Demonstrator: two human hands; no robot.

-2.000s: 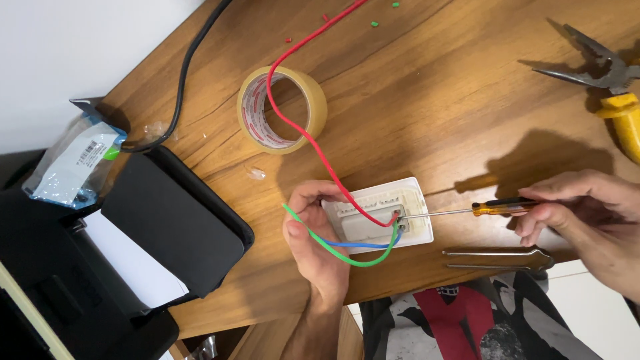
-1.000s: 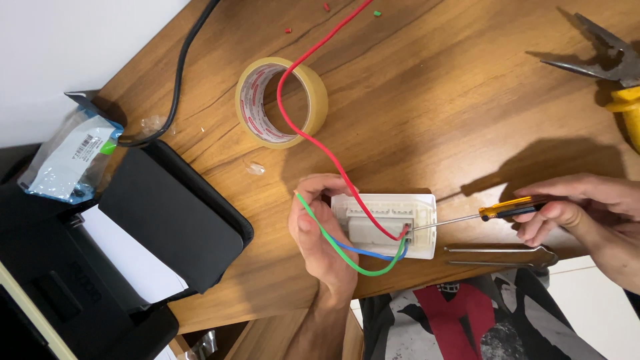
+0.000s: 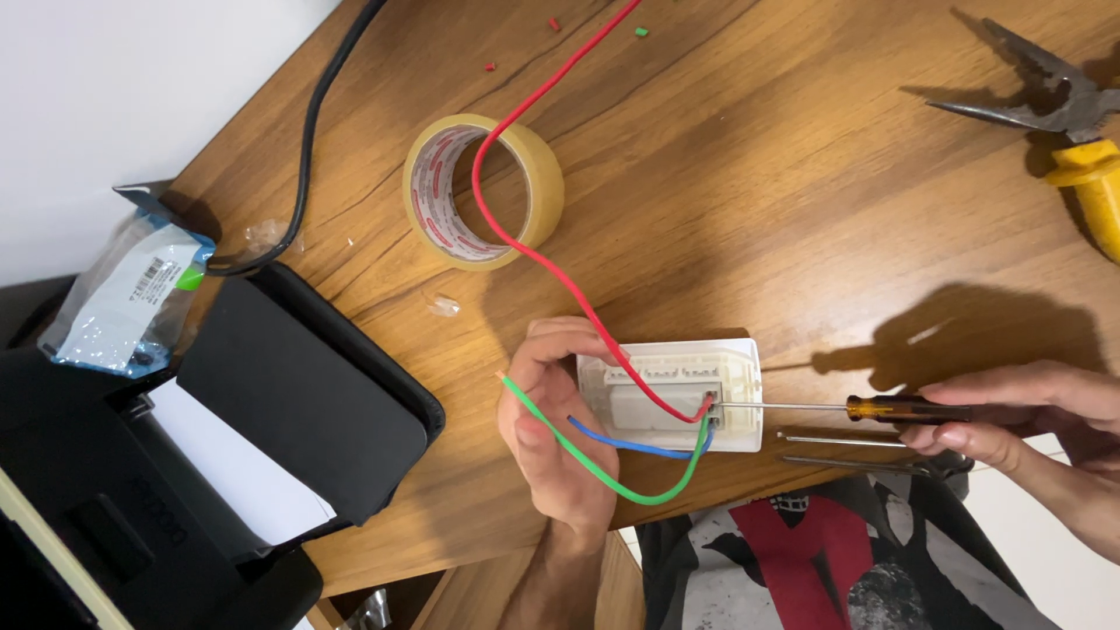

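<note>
My left hand holds the left end of a white plastic electrical outlet, its back with the terminals facing up. A red wire, a blue wire and a green wire enter terminals near its right end. The red one runs up over the table, while the green and blue ones curl back over my left palm. In my right hand is a screwdriver with an amber and black handle, held between thumb and fingers. Its thin shaft reaches the terminals beside the red wire's end.
A roll of packing tape lies under the red wire. Yellow-handled pliers rest open at the upper right. Metal tweezers lie below the screwdriver. At the left are a black printer with paper, a plastic packet and a black cable.
The screwdriver's handle and the outlet have tilted a little between frames. Both hands keep their holds, and the shaft stays by the terminals.
</note>
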